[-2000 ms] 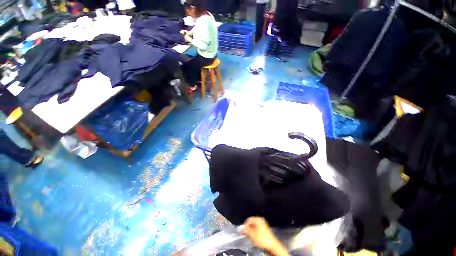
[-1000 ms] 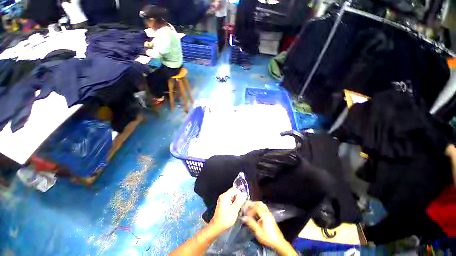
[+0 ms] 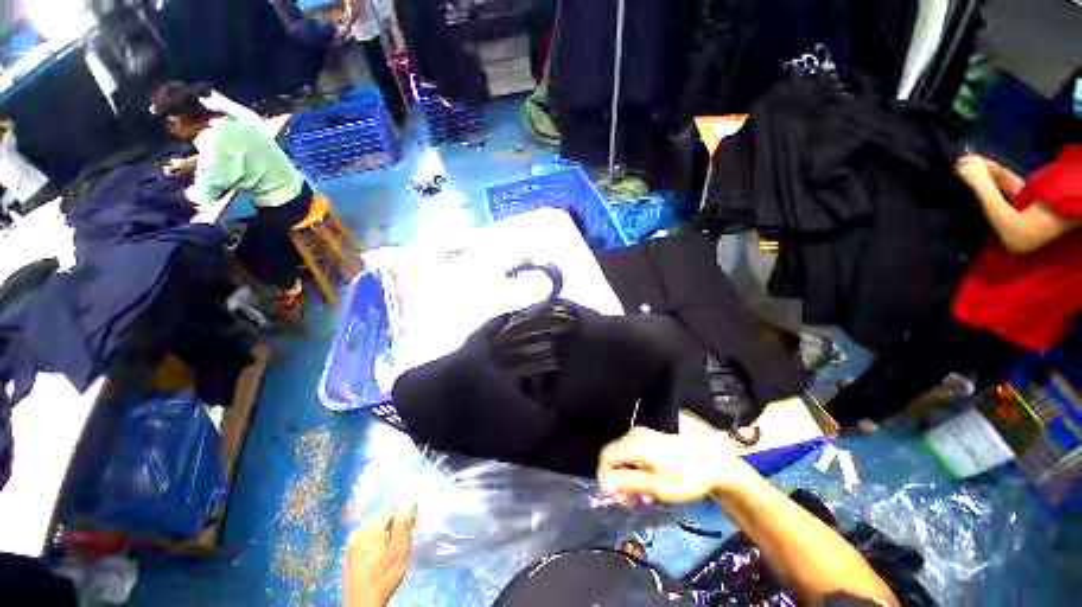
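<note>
A black garment [image 3: 475,397] with a black plastic hanger [image 3: 540,338], its hook standing up, lies over the front of a white pile [image 3: 475,285] on a blue basket [image 3: 356,344]. A clear poly bag [image 3: 498,510] is spread below the garment, between my hands. My left hand [image 3: 380,555] is at its left edge, fingers extended and blurred; whether it grips film is unclear. My right hand [image 3: 653,465] is closed on the film near the garment's front edge. A dark rounded thing [image 3: 593,583] shows at the bottom edge.
More black garments [image 3: 700,296] lie right of the pile, by a tan board [image 3: 771,427] on a blue crate. Film-wrapped black bundles [image 3: 854,545] lie low at the right. A person in red [image 3: 1032,261] stands right; another in pale green [image 3: 243,160] sits by navy garments [image 3: 119,285].
My hands, close together over the garment a second ago, have moved apart and lower, with the clear film spread between them. The view has turned right, bringing the person in red further in.
</note>
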